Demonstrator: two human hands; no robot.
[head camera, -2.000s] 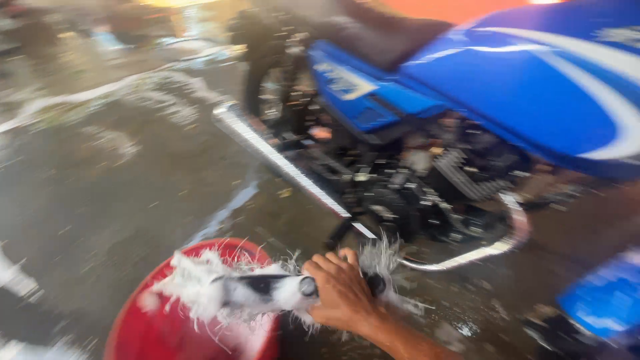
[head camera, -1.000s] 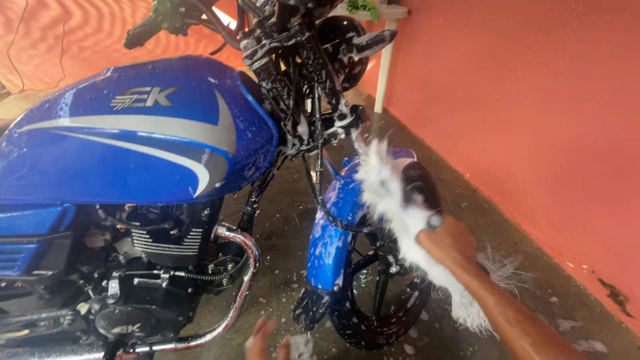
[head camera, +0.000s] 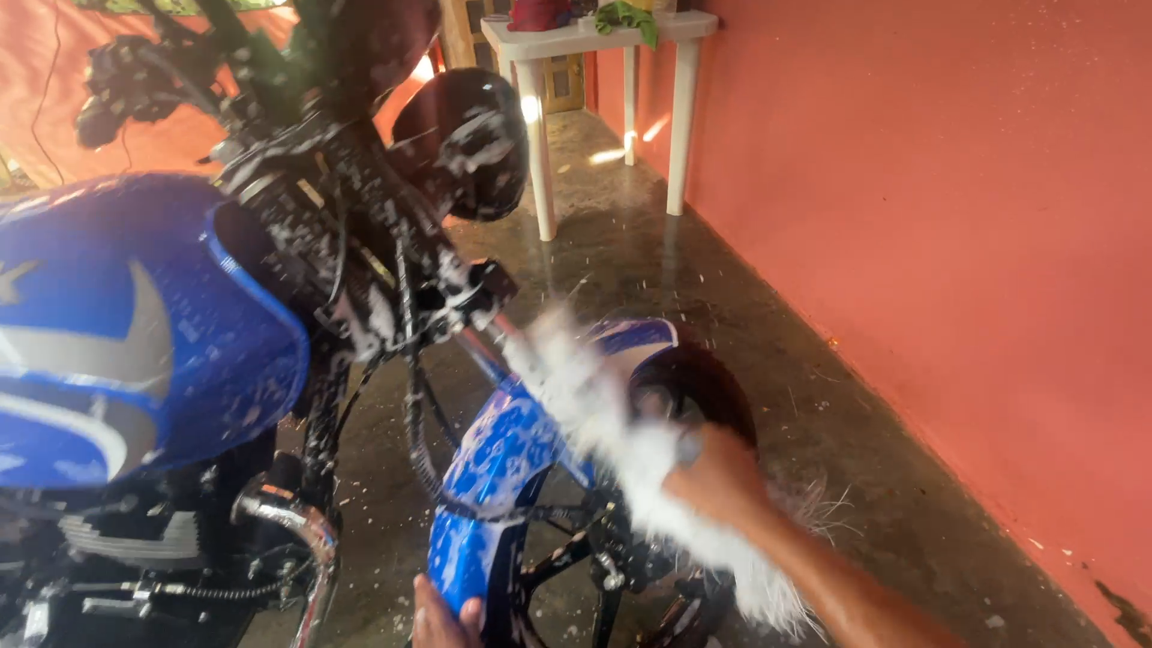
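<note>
My right hand (head camera: 720, 477) grips a long white fluffy brush (head camera: 598, 418), blurred at its upper end, which lies slantwise over the front wheel and the motorcycle's fork. Suds speckle the blue front fender (head camera: 490, 454). Low in the view, the fingers of my left hand (head camera: 445, 616) are at the rear lower end of that fender; whether they press on it I cannot tell. Foam also clings to the black fork clamps and the round headlight (head camera: 468, 144). The blue fuel tank (head camera: 180, 333) carries droplets and grey-white stripes.
A white plastic table (head camera: 612, 36) with a green cloth (head camera: 627, 20) and a red item stands beyond the headlight. An orange-red wall (head camera: 918, 225) runs along the right. The floor (head camera: 828, 504) is dark and wet. A chrome exhaust pipe (head camera: 310, 531) curves below the tank.
Two seconds ago my right hand held the brush at a red bucket; a second ago it was at the front wheel. My left hand has come to the fender's lower end. The view has shifted strongly.
</note>
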